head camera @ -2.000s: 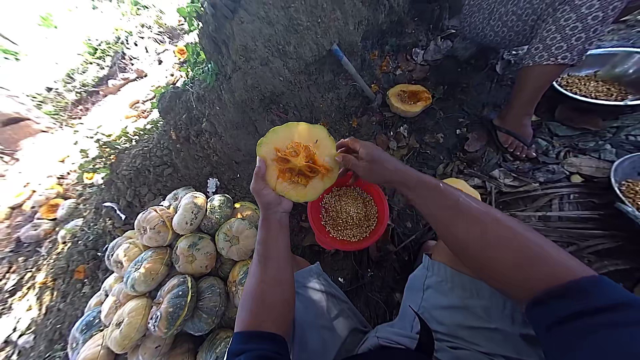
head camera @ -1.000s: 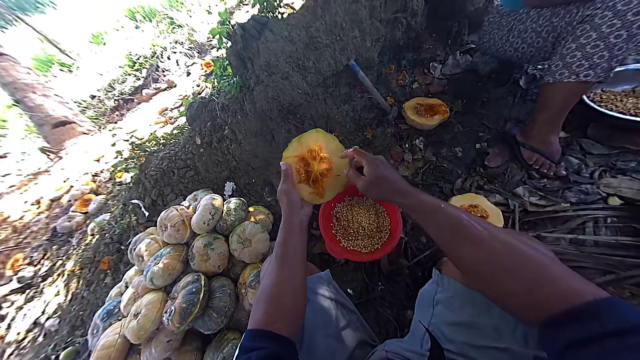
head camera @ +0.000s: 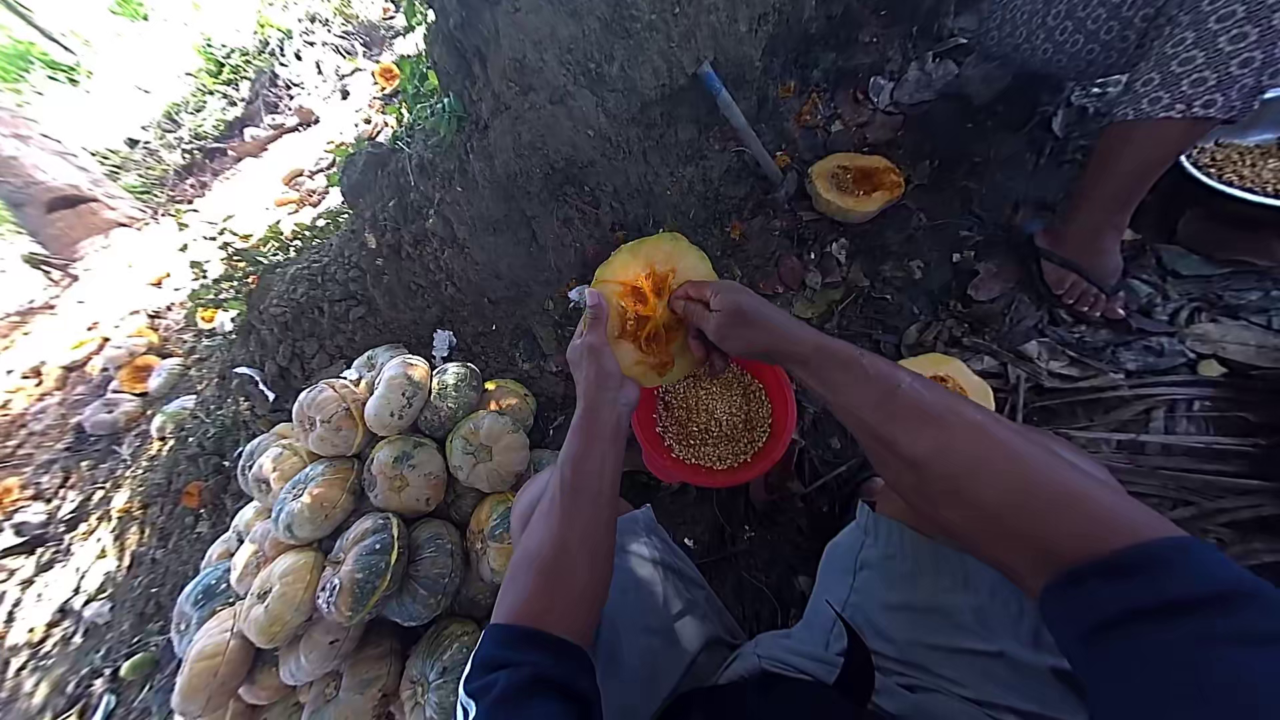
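Observation:
My left hand [head camera: 598, 355] grips the left edge of a pumpkin half [head camera: 622, 268], its cut face turned up toward me. Stringy orange pulp shows in its hollow. The fingers of my right hand [head camera: 725, 315] are closed at the right side of that pulp; whether they pinch some of it is hard to tell. Just below both hands stands a red plastic bowl [head camera: 785, 425] holding many pumpkin seeds [head camera: 712, 420]. One more pumpkin half [head camera: 855, 188] lies cut side up on the soil, and another [head camera: 950, 378] lies partly behind my right forearm.
A large pile of whole pumpkins [head camera: 405, 475] is at the lower left. A blue-ended handle [head camera: 740, 120] leans on the dirt bank. At the upper right are another person's sandalled foot [head camera: 1080, 265] and a metal basin [head camera: 1232, 190] with seeds. Dry leaves and fronds cover the right ground.
The pumpkin half has stayed in my left hand. My right hand has moved from its right edge onto the pulp, and the pulp looks more pulled apart.

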